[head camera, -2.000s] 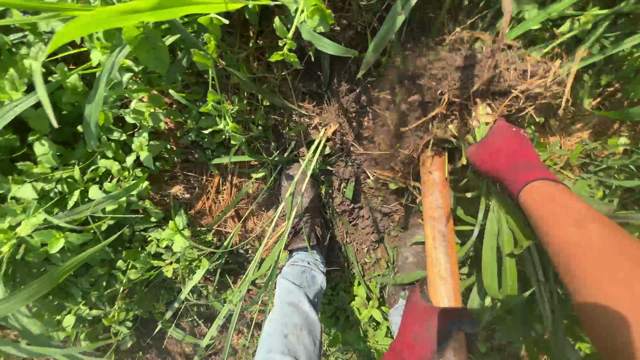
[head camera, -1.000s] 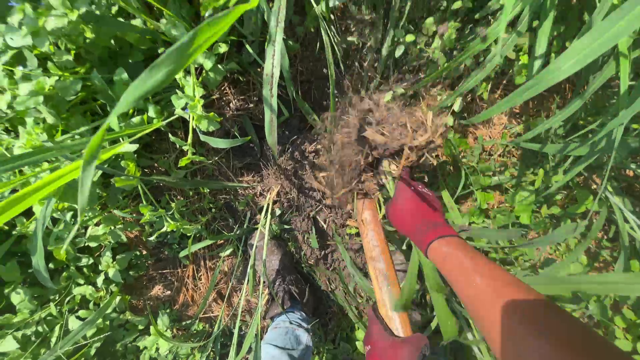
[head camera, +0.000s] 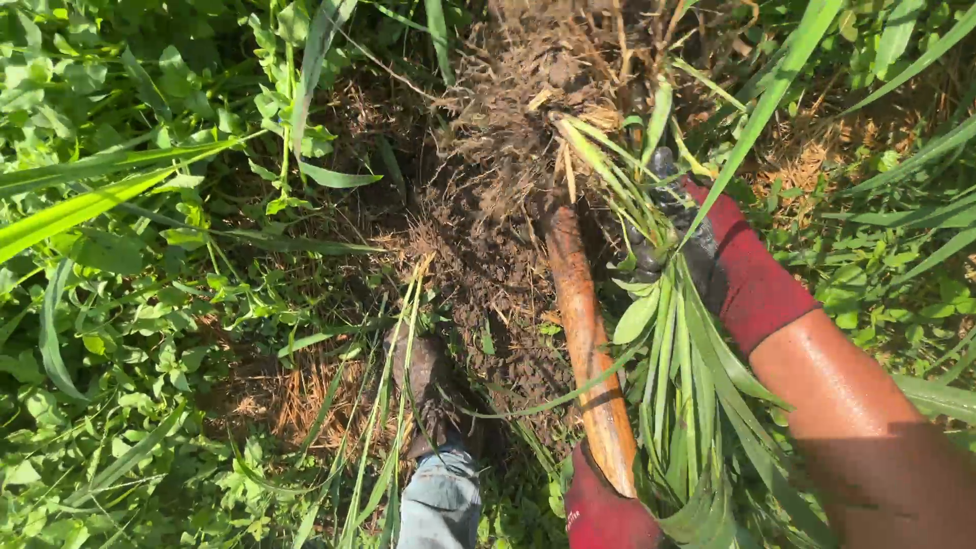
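Observation:
My right hand, in a red glove with a dark coated palm, grips a clump of long green grass at its base. Roots with soil spread out above and to the left of that base. My left hand, in a red glove at the bottom edge, is closed round a wooden tool handle. The handle runs upward to the soil and roots; the tool's head is hidden. The left fingers are mostly out of sight.
A muddy boot and a light blue trouser leg stand left of the handle. Loose dark soil lies between boot and roots. Low leafy weeds cover the left side, and long grass blades cross the right.
My right hand now shows its dark palm side round the grass base; a second ago its red back was up. The root mass, blurred by motion then, is sharper now.

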